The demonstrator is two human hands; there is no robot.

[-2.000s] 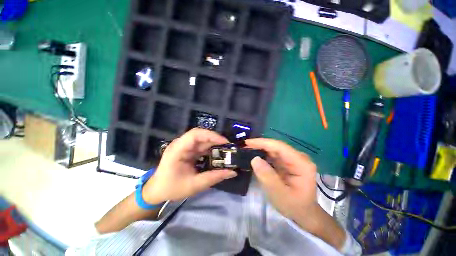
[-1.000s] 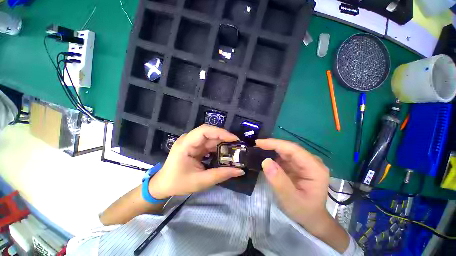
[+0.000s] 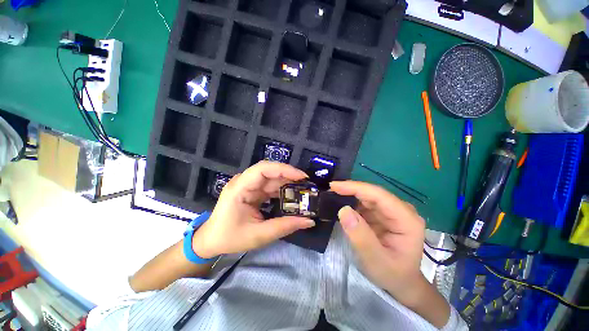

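My left hand (image 3: 252,210) holds an opened smartwatch case (image 3: 298,200) by its edges, with gold and white parts showing inside. My right hand (image 3: 378,229) holds a thin black display (image 3: 330,205) between thumb and fingers, close against the right side of the case. Whether a flex cable joins the two is too small to tell. Both are over the near edge of a black foam tray (image 3: 253,66). A slim black tool (image 3: 208,294) lies across my lap near the left forearm.
Watch parts (image 3: 277,152) sit in several tray pockets. A white power strip (image 3: 103,76) is at left. Dark tweezers (image 3: 392,183), an orange stick (image 3: 430,129), a blue pen (image 3: 465,165), a round dish (image 3: 467,80), a white cup (image 3: 549,102), a black corded tool (image 3: 491,191) and a blue parts bin (image 3: 491,284) are at right.
The camera view has shifted since the oldest frame, so the bench appears moved. Both hands keep nearly the same grip, with the case and display still side by side.
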